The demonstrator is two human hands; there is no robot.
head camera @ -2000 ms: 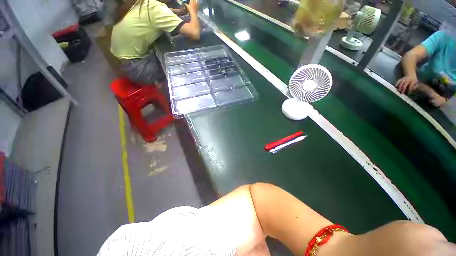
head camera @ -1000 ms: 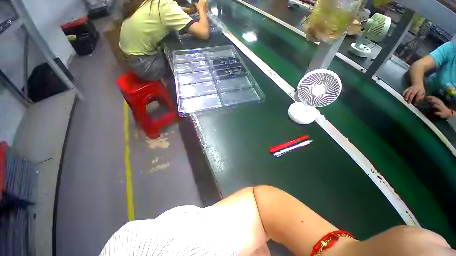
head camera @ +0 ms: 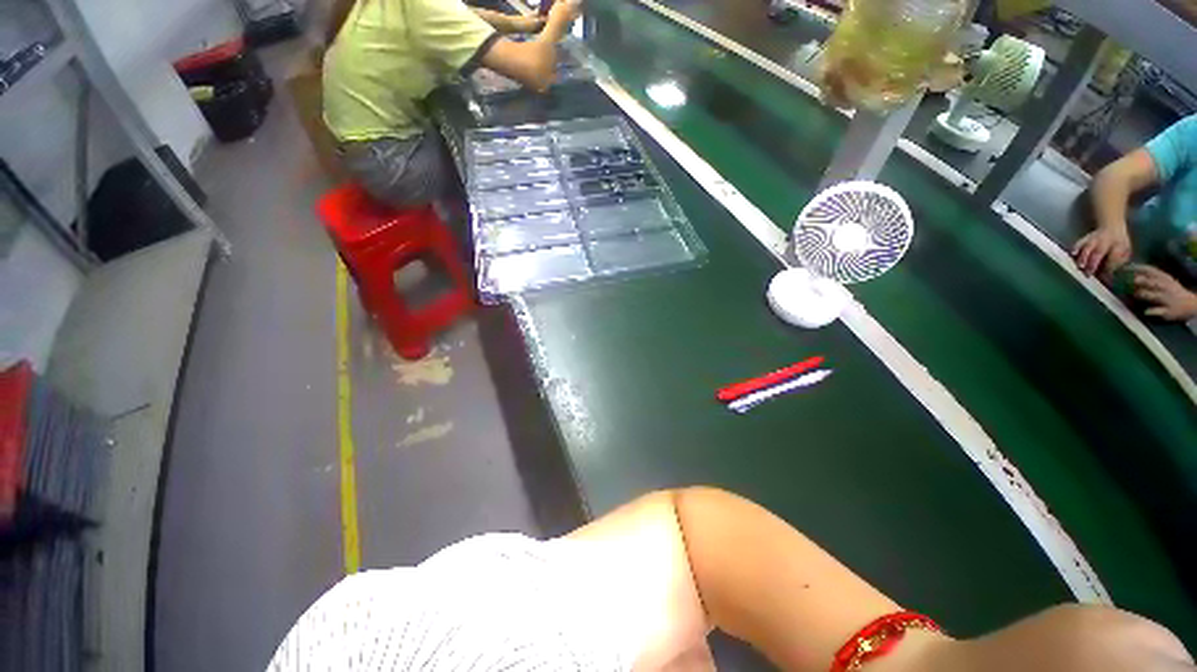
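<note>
My left arm reaches across the bottom of the view, with a red and gold bracelet [head camera: 887,639] at the wrist. My left hand [head camera: 1083,643] is cut off at the lower right; its fingers are not visible. My right hand is not in view. A red marker [head camera: 772,378] and a white pen [head camera: 782,390] lie side by side on the green bench. A clear blister tray [head camera: 587,210] lies further along, with dark units in some right-column pockets. No visible hand touches these things.
A white desk fan [head camera: 852,236] stands by the chipped white strip [head camera: 978,440] beside the green belt. A person in yellow-green sits beyond the tray, with a red stool [head camera: 400,263] nearby. Another person's hands are across the belt. Stacked trays [head camera: 59,486] stand far left.
The whole scene has shifted slightly to the right as the camera turned. The tray and pens keep their places on the bench. My left arm looks almost unchanged.
</note>
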